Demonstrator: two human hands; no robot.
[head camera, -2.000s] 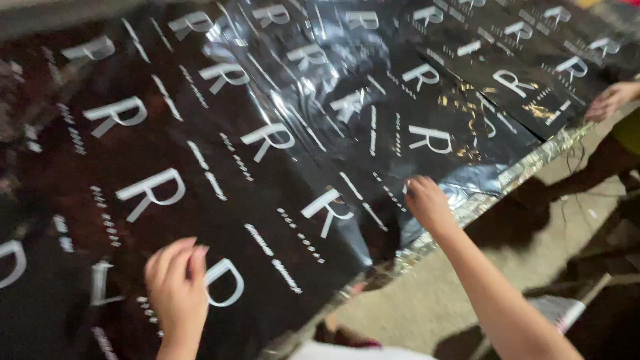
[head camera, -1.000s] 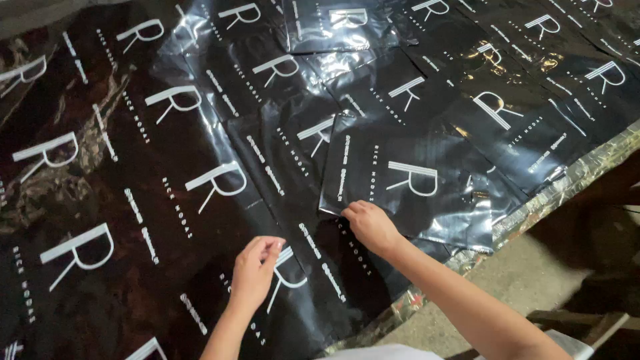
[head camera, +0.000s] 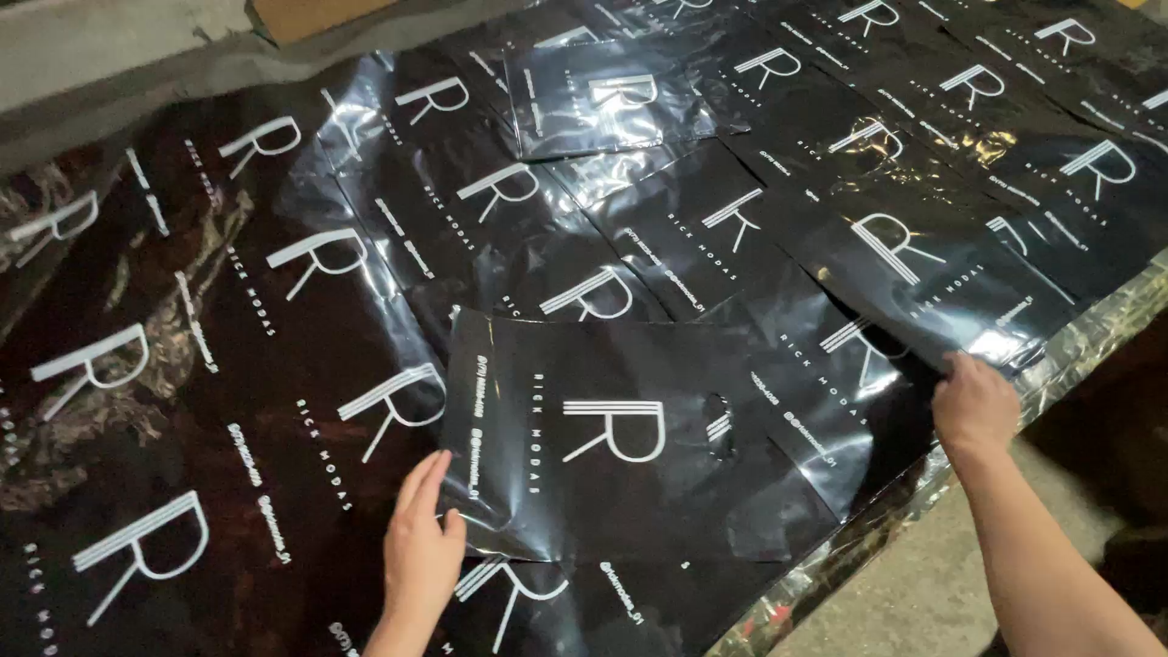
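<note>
Glossy black plastic bags with white printing cover the table. One bag with a die-cut handle hole (head camera: 620, 493) lies across others in front of me, and my left hand (head camera: 424, 538) touches its left edge, fingers apart. At the right, my right hand (head camera: 976, 406) pinches the near edge of another printed black bag (head camera: 949, 265), which is slightly raised and curved over the bags beneath. A further loose bag (head camera: 557, 105) lies flat at the far middle, shining under the light.
Crinkled clear plastic (head camera: 1095, 338) lines the table's near right edge, with a concrete floor (head camera: 922, 566) below. Cardboard (head camera: 319, 14) stands beyond the far edge. Overlapping bags extend to the far right.
The bag with the handle hole now lies nearer, beside my left hand. My right hand has moved right, from one bag's edge to another's. The other person's hand at the right is out of view.
</note>
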